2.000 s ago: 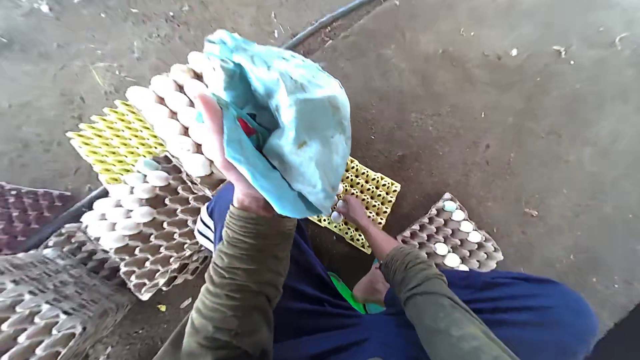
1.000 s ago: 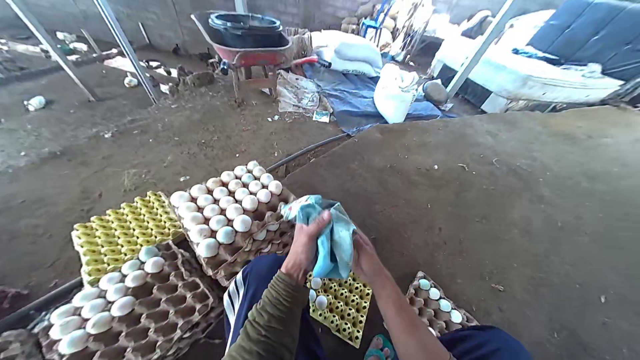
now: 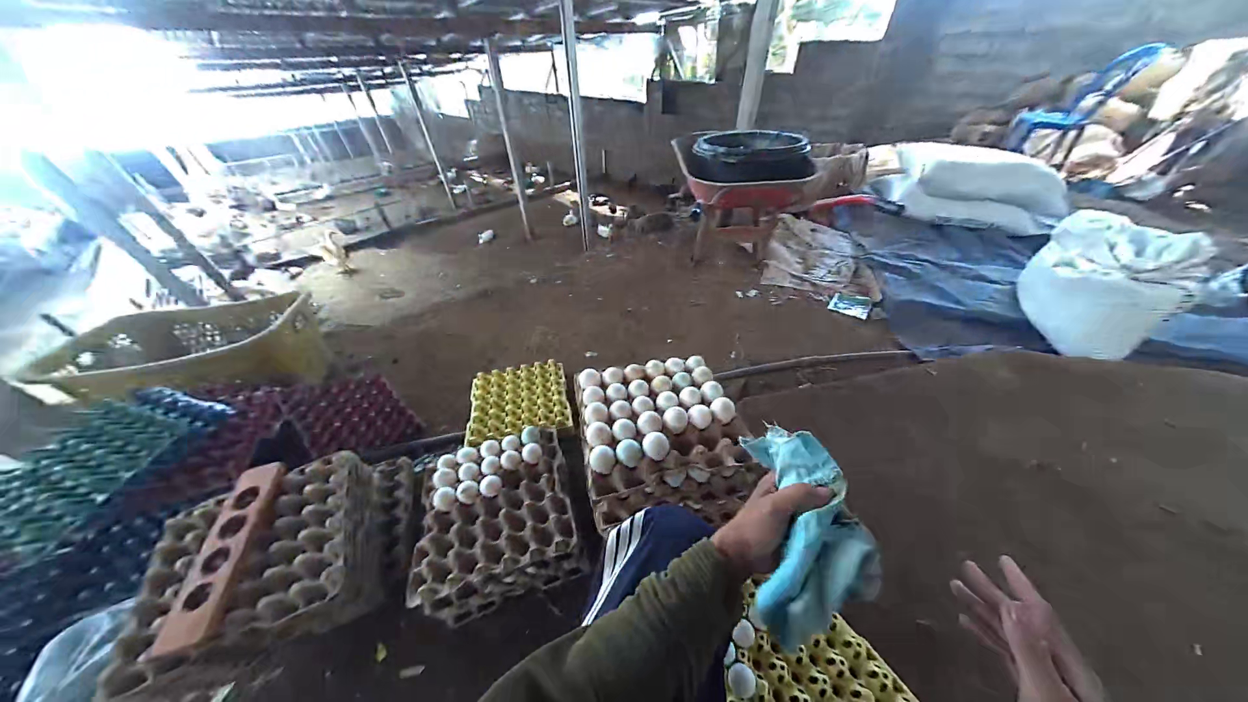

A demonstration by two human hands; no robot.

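Observation:
A crumpled light-blue cloth (image 3: 814, 546) hangs from my left hand (image 3: 770, 522), whose fingers are closed on it. Below the cloth lies a yellow egg tray (image 3: 838, 673) with several white eggs (image 3: 743, 634) along its left side; the cloth hides part of it. Off to the right, above the bare floor, my right hand (image 3: 1024, 624) is spread and holds nothing. Left of my left hand stands a stack of brown pulp trays (image 3: 624, 512) topped with rows of eggs (image 3: 648, 421). Another brown stack (image 3: 487, 546) bears eggs (image 3: 485, 468) at its far end.
A second yellow tray (image 3: 519, 400) lies behind the stacks. At left are brown trays under a brick with holes (image 3: 219, 561), green trays (image 3: 88, 468), maroon trays (image 3: 351, 414) and a yellow crate (image 3: 185, 341). Farther back stand a red wheelbarrow (image 3: 746, 190) and a white sack (image 3: 1111, 283).
My right hand has come away from the cloth and moved right, while my left hand keeps hold of it. The view has swung up and left.

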